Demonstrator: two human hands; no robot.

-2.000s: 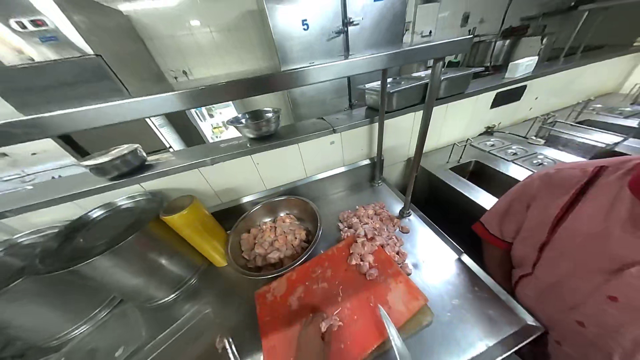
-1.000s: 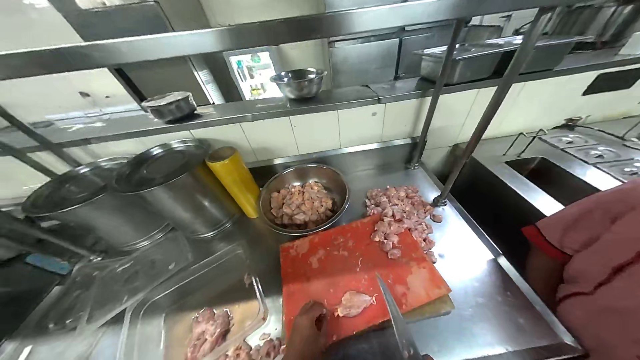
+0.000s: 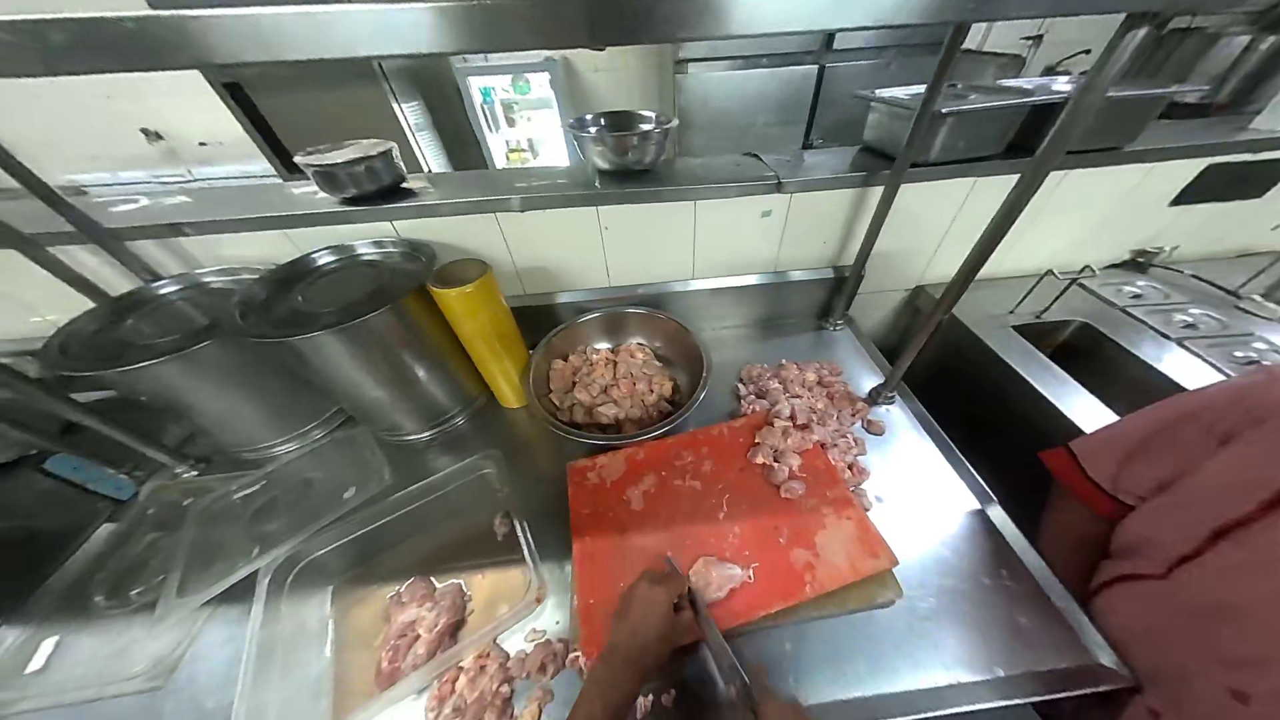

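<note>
On a red cutting board (image 3: 660,530) lies a piece of raw meat (image 3: 716,578). My left hand (image 3: 652,612) is over the board just left of that piece, its fingers close to the knife's tip; whether it grips anything is unclear. The knife (image 3: 712,640) points up and away, its blade between my left hand and the meat. My right hand (image 3: 772,704), at the bottom edge and partly cut off, is around the knife's handle. Cut meat chunks (image 3: 805,415) are heaped over the board's far right corner and the steel table. A steel bowl (image 3: 690,350) holds more chunks.
A clear plastic tub (image 3: 262,620) with larger raw meat (image 3: 425,625) stands at left, more meat beside it. Behind are lidded steel pots (image 3: 380,350) and a yellow cylinder (image 3: 485,330). Shelf posts (image 3: 900,190) rise at the back right. A person in a pink shirt (image 3: 1190,560) stands right.
My left hand has moved from the board's near left part to beside the knife. The knife has moved left, its tip now left of the meat piece. The view has shifted.
</note>
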